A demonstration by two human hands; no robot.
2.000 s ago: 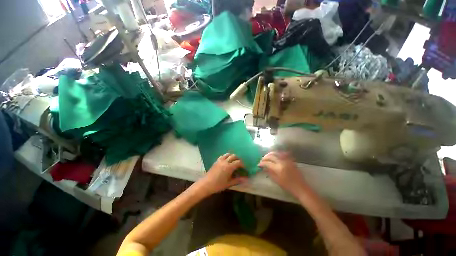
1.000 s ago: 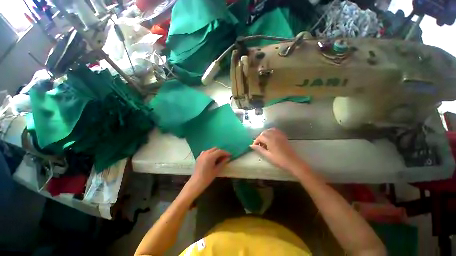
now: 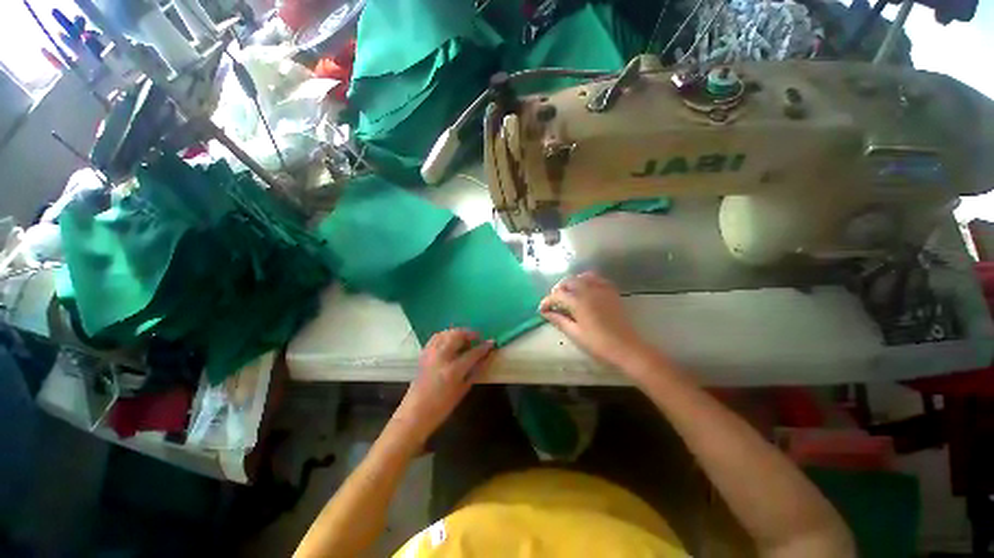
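A flat green cloth piece (image 3: 471,286) lies on the white table in front of the lit presser foot (image 3: 546,255). A narrow folded strip shows along its near edge, between my hands. My left hand (image 3: 449,365) pinches the near corner at the table's front edge. My right hand (image 3: 586,314) pinches the right corner, just in front of the needle area. Another green piece (image 3: 387,231) lies to the left, partly under the first one. The fingertips hide both held corners.
The cream sewing machine head (image 3: 687,147) spans the right. A pale lamp tip (image 3: 440,155) hangs left of it. A ruffled dark-green heap (image 3: 191,262) sits at left, and a green cloth stack (image 3: 420,82) stands behind. The table's front edge (image 3: 360,368) runs near my forearms.
The view has shifted, bringing the machine closer. Both hands now pinch the cloth's near edge, and a folded strip shows there. The cloth stays in front of the needle.
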